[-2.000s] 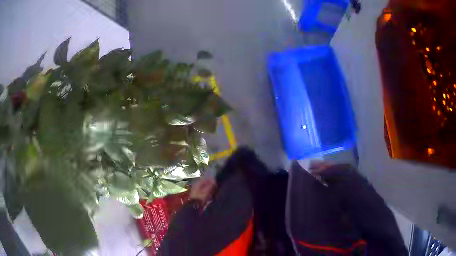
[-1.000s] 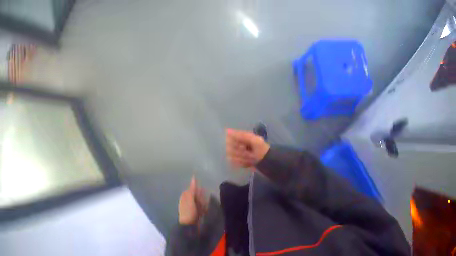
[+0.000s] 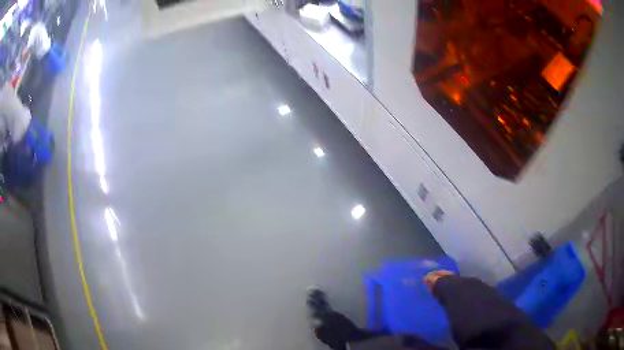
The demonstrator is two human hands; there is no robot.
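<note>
A blue plastic stool [image 3: 404,307] stands on the grey floor at the bottom, right of centre, partly covered by my dark sleeve. My right hand [image 3: 438,277] is small and blurred over the stool's upper right part; whether its fingers grip the stool cannot be told. My left hand is not in view. A blue rectangular bin [image 3: 551,287] lies to the right of the stool, against the base of the white machine.
A white machine [image 3: 451,171] with an orange window [image 3: 503,82] runs along the right. A dark shoe [image 3: 318,304] is left of the stool. A yellow line [image 3: 70,191] runs down the left floor. People and blue seats are blurred at the far left.
The view has swung to the machine and long floor. The stool now appears lower, at my right hand, which has moved from mid-air to over it. My left hand has left the view.
</note>
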